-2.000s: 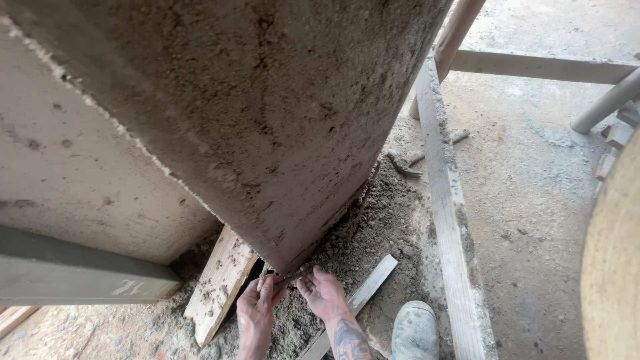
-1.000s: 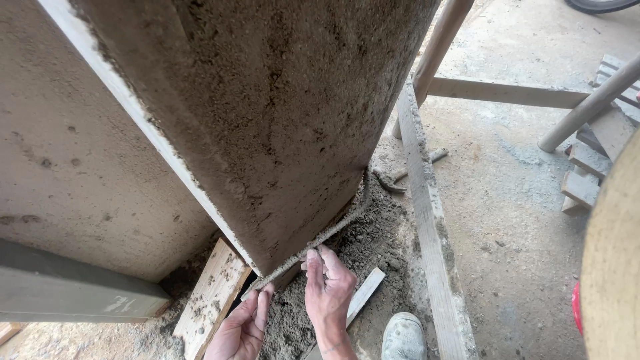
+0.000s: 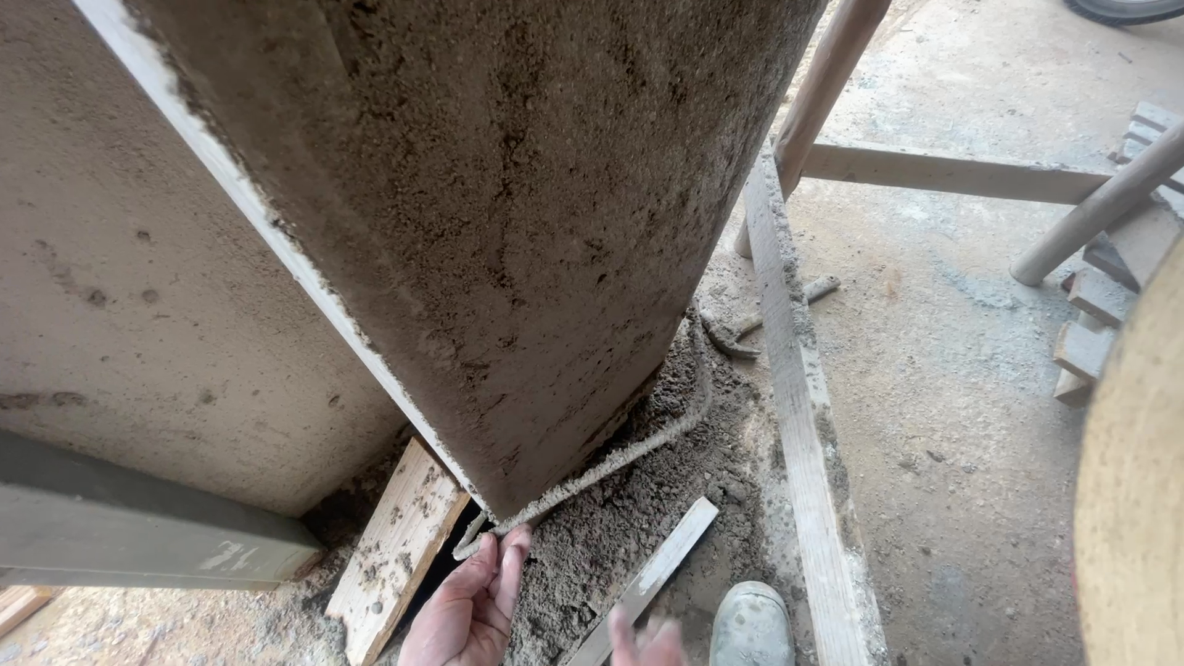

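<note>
A mortar-crusted bent metal rod (image 3: 638, 450) runs around the foot of a freshly plastered column (image 3: 518, 259). My left hand (image 3: 472, 592) pinches the rod near its hooked end, at the column's bottom corner. At the bottom edge, my right hand (image 3: 646, 640) is blurred and partly cut off, away from the rod, close to a thin wooden strip (image 3: 661, 560). A pale straight edging (image 3: 277, 240) lines the column's left corner. Loose wet mortar (image 3: 592, 555) lies below the column.
A mortar-spotted board (image 3: 398, 546) leans left of my left hand. A long plank (image 3: 805, 407) and wooden poles (image 3: 823, 92) stand to the right. A hammer-like tool (image 3: 740, 338) lies behind the plank. A boot (image 3: 752, 624) is at the bottom, and stacked wood pieces (image 3: 1091, 324) lie far right.
My right hand has let go of the rod and moved down to the bottom edge. The rod's long part now sits out from the column's foot. My left hand remains at the corner.
</note>
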